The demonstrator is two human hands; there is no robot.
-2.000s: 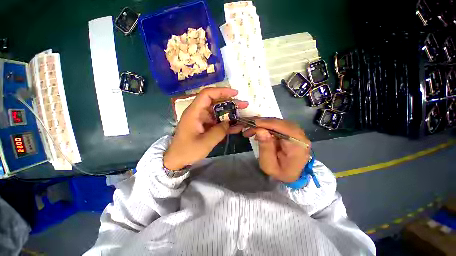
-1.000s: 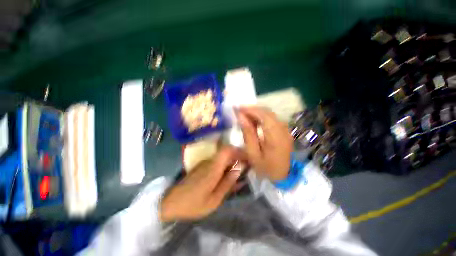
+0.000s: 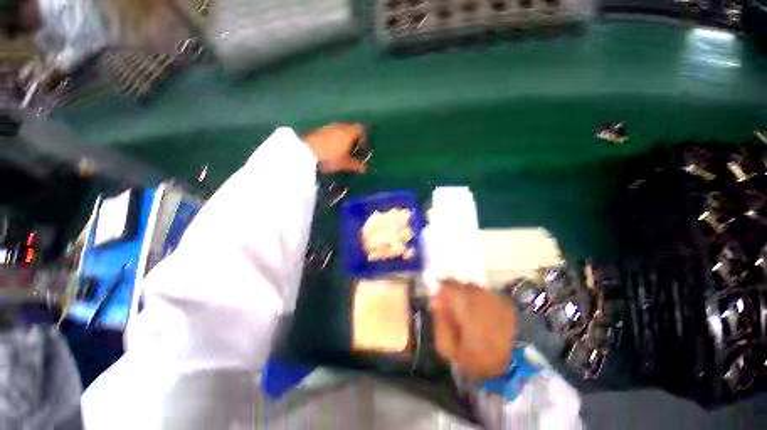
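Observation:
My left hand (image 3: 335,148) is stretched forward over the green mat beyond the blue bin, fingers curled around or beside a small dark item with a shiny edge, likely a watch case; blur hides whether it is gripped. My right hand (image 3: 476,329) is at the near end of the white sticker sheet (image 3: 454,235), fingers bent and blurred; no tweezers can be made out in it. The blue bin (image 3: 357,270) holds a heap of tan pieces (image 3: 388,235). The cream pad (image 3: 381,316) lies in front of the bin. Blurred watch cases (image 3: 320,256) lie left of the bin.
Cream sheets (image 3: 521,252) and a group of watch cases (image 3: 551,298) lie on the right, beside black trays (image 3: 664,327). A blue-white box (image 3: 126,243) is at left. Pale trays (image 3: 479,18) stand across the back. A lone small item (image 3: 612,132) lies back right.
The view has shifted, showing more of the bench's back. My left hand has left my right and reached forward across the mat. My right hand has come back to the sheet's near end.

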